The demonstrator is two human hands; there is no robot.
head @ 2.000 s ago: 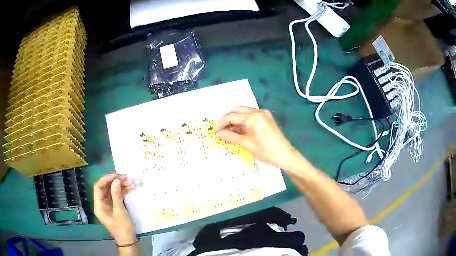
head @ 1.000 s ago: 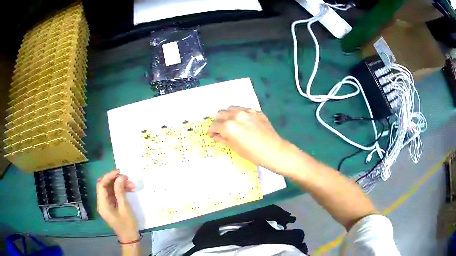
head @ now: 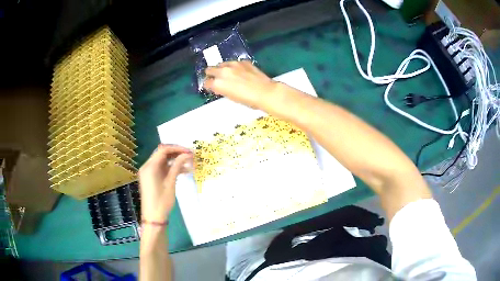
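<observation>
A yellow circuit board panel (head: 257,170) lies on a white sheet (head: 175,129), partly washed out by glare. Small black components stand in a row along its far edge. My right hand (head: 233,82) is over the near part of a shiny dark component bag (head: 236,46) behind the sheet, fingers curled down. Its fingertips are hard to see, so I cannot tell whether it holds a part. My left hand (head: 162,178) is at the panel's left edge, thumb and fingers close together. Whether something small is between them is unclear.
A tall stack of yellow panels (head: 90,115) stands at the left with a black slotted rack (head: 116,214) below it. A white cable (head: 373,55), a black plug (head: 416,100) and a black multi-port box (head: 447,60) with thin white cables lie at the right. A white sheet (head: 205,12) is at the rear.
My right hand has moved from the panel's far right part to the bag. My left hand has moved up along the panel's left side. The camera view has shifted, so the bench things sit further right.
</observation>
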